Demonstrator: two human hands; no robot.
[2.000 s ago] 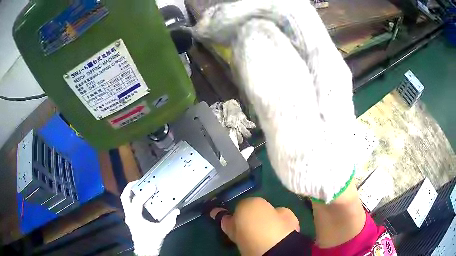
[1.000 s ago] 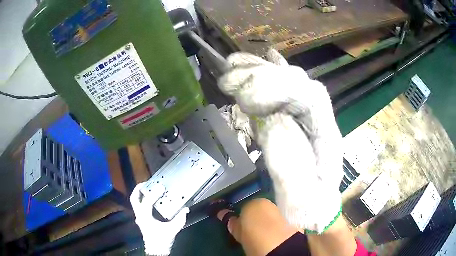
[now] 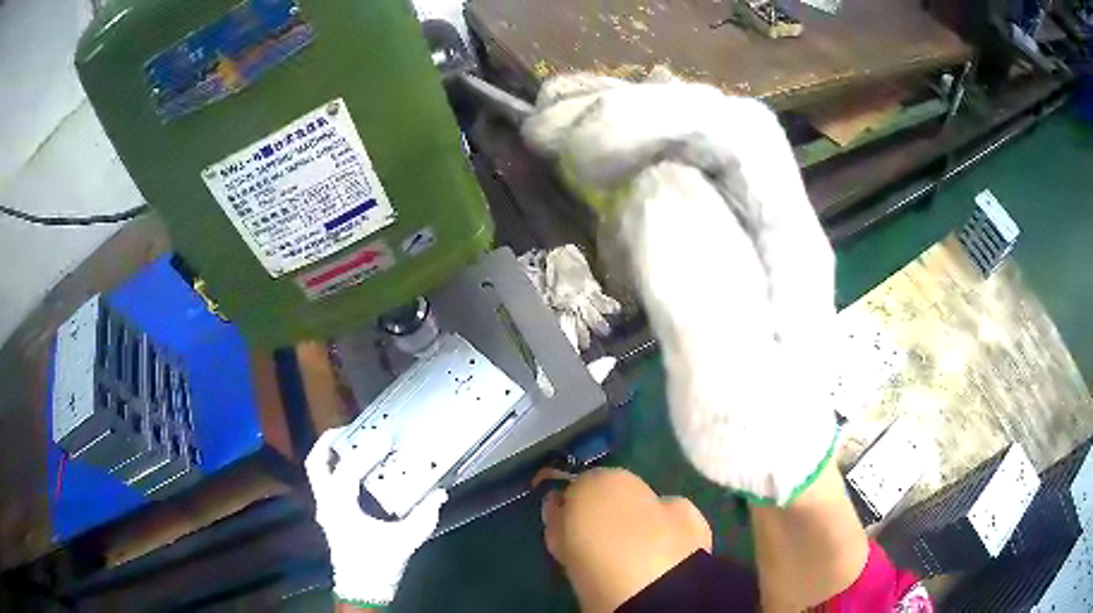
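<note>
A silvery sheet-metal housing (image 3: 434, 422) with small dark holes lies tilted on the slotted grey machine table (image 3: 557, 405), its upper end under the spindle with tap chuck (image 3: 406, 321). My left hand (image 3: 374, 527), in a white knit glove, holds its lower left end, thumb on top. My right hand (image 3: 707, 240), gloved and raised, is closed around the end of the grey feed lever (image 3: 489, 96); the grip is hidden in the glove. The green tapping machine head (image 3: 288, 156) hangs above the housing. The tap itself cannot be made out.
Housings (image 3: 120, 389) are stacked on a blue sheet (image 3: 228, 359) at left. Crumpled gloves or rags (image 3: 573, 293) lie at the table's right edge. More housings (image 3: 1004, 497) stand on a pallet board (image 3: 947, 323) at right. A brown bench (image 3: 719, 36) is behind.
My right hand first moved down with the lever, then rose again somewhat. My left hand still holds the housing near the spindle. The whole view has shifted slightly.
</note>
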